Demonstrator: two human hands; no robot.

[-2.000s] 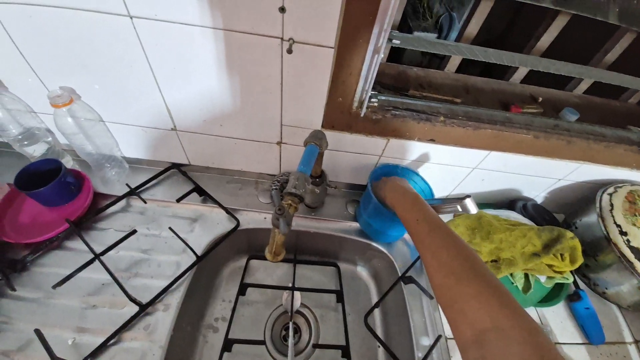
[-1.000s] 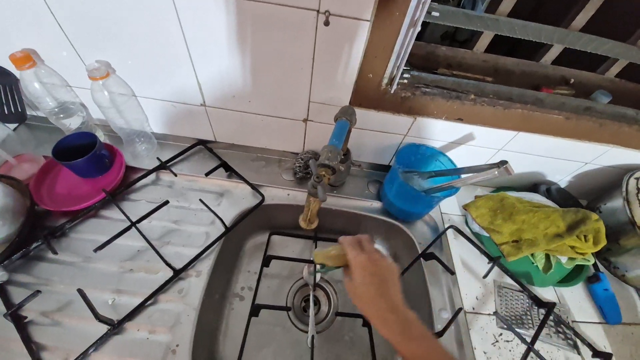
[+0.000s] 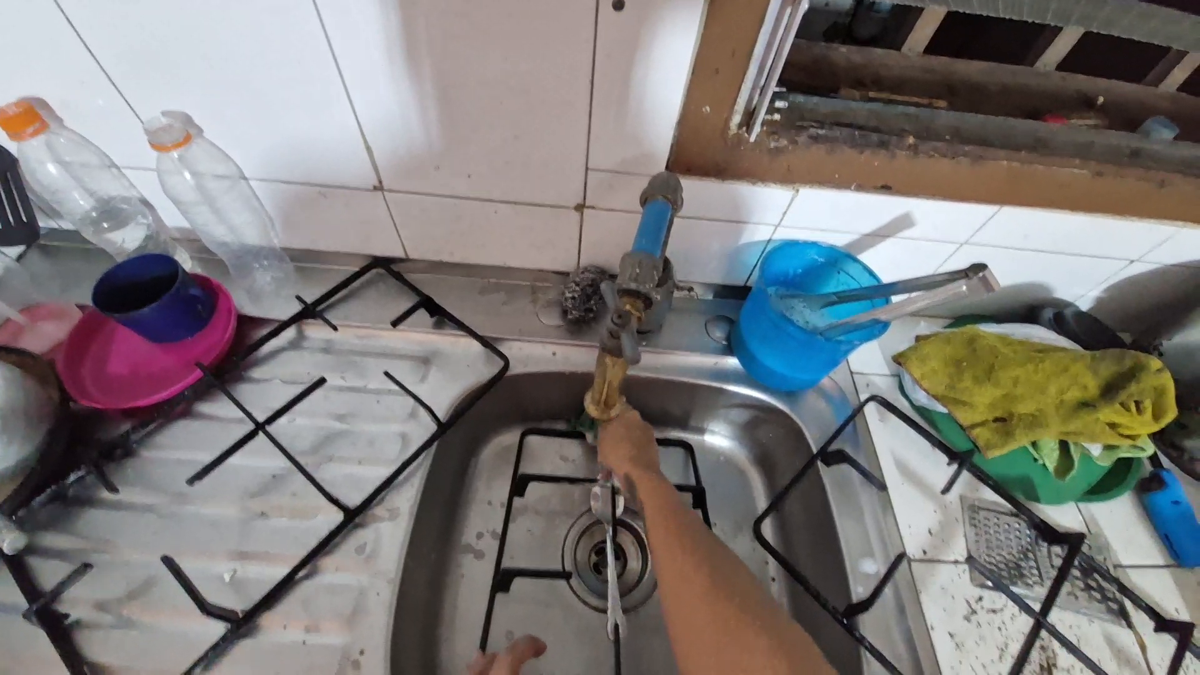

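Observation:
My right hand (image 3: 626,448) is closed just below the mouth of the brass tap (image 3: 611,375), over the steel sink (image 3: 417,525). A bit of a green sponge (image 3: 586,424) shows at its left side; the rest is hidden by the hand. Below lies a black pan support (image 3: 506,525) in the sink, with a slim metal utensil (image 3: 612,572) across the drain. Only some fingers of my left hand (image 3: 511,654) show at the bottom edge, near that support; its grip cannot be seen. Behind and right stands a blue plastic container (image 3: 786,337) with metal tongs (image 3: 909,292).
One pan support (image 3: 347,514) lies on the ribbed drainboard, another (image 3: 881,600) at the sink's right edge. On the left are a pink plate (image 3: 141,375), a blue mug (image 3: 155,300) and plastic bottles (image 3: 220,202). A yellow cloth (image 3: 1041,384) lies over a green bowl (image 3: 1022,473).
My right hand was inside the blue container, then held the sponge over the sink, and is now farther back under the tap. Fingers of my left hand have come into view.

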